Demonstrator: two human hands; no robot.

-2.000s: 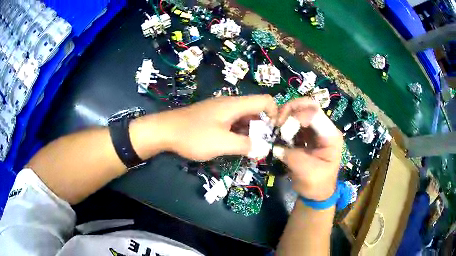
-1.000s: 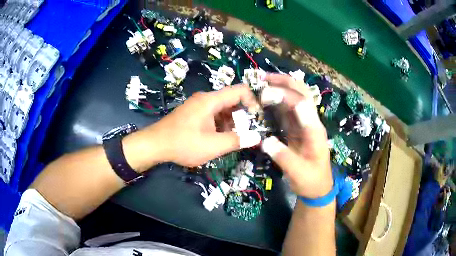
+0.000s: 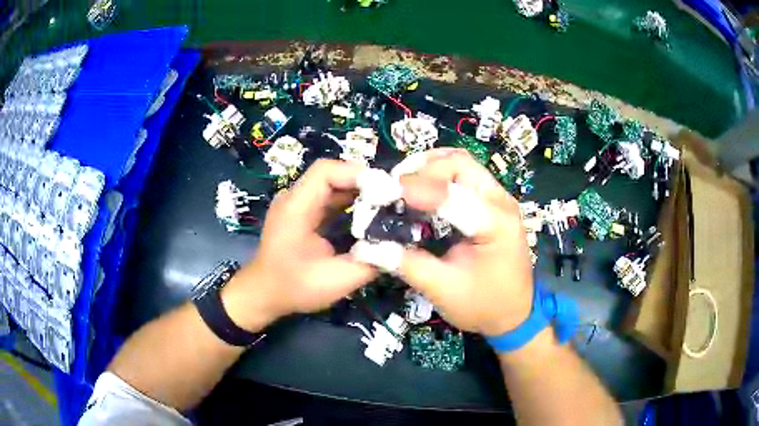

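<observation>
My left hand point(image 3: 312, 237) and my right hand point(image 3: 478, 241) meet in the middle of the view. Between their fingertips they hold a white plastic socket block with a black component point(image 3: 389, 226) facing up. White coverings are on several fingertips and hide part of the block. Wired board assemblies lie around the hands: a white block point(image 3: 383, 339) and a green circuit board point(image 3: 439, 349) are just below them, and more white blocks point(image 3: 285, 156) lie beyond them.
Blue trays with rows of whitish-grey moulded shells point(image 3: 52, 241) stand at left. A green conveyor belt point(image 3: 466, 37) with a worn edge runs across the back, carrying a few assemblies. An open cardboard box point(image 3: 717, 274) with a pale ring point(image 3: 700, 323) is at right. The dark bench mat point(image 3: 187, 250) lies below.
The view has turned, so the trays and box sit differently. Both hands have closed together around the block, and its black part now shows. Earlier my right fingers were spread away from it.
</observation>
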